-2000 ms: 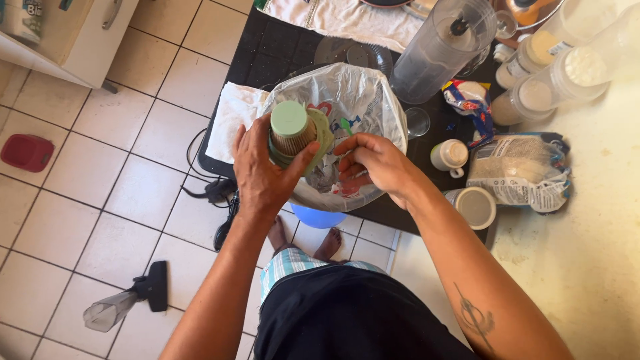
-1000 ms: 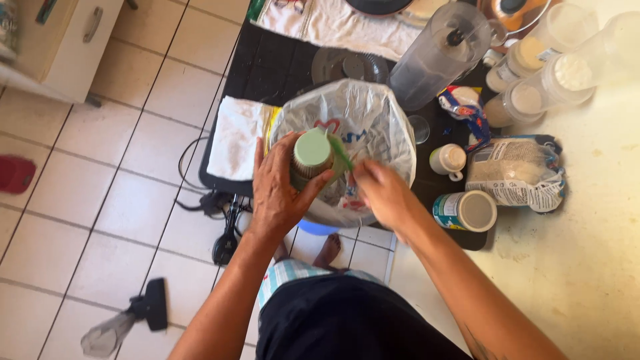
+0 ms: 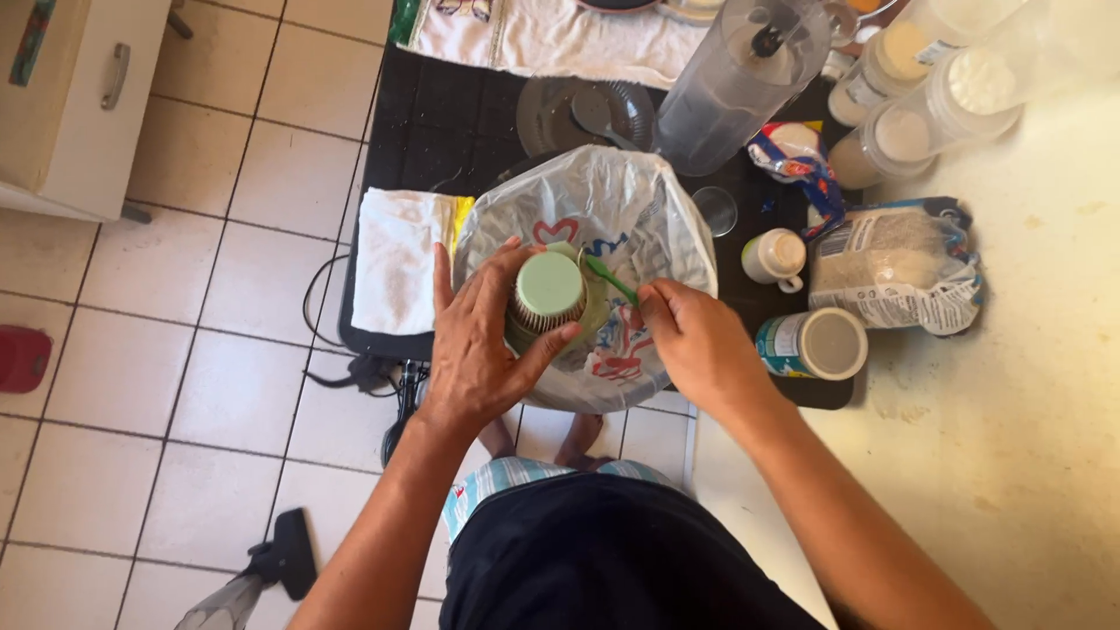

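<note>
My left hand grips a pale green capped part with a ribbed filter-like side, held over a bin or bucket lined with a white plastic bag. In my right hand is the handle of a small green brush or similar tool; its head lies close to the right side of the ribbed part, and I cannot tell if they touch. The printed inside of the bag shows below both hands.
A folded white cloth lies left of the lined bin. Behind stand a clear plate and a tall transparent container. To the right are a small white jar, a filled plastic bag and a lidded tub.
The green tool shows clearly in my right hand only from the middle frame on. My left hand keeps its hold on the ribbed part. The view has shifted slightly.
</note>
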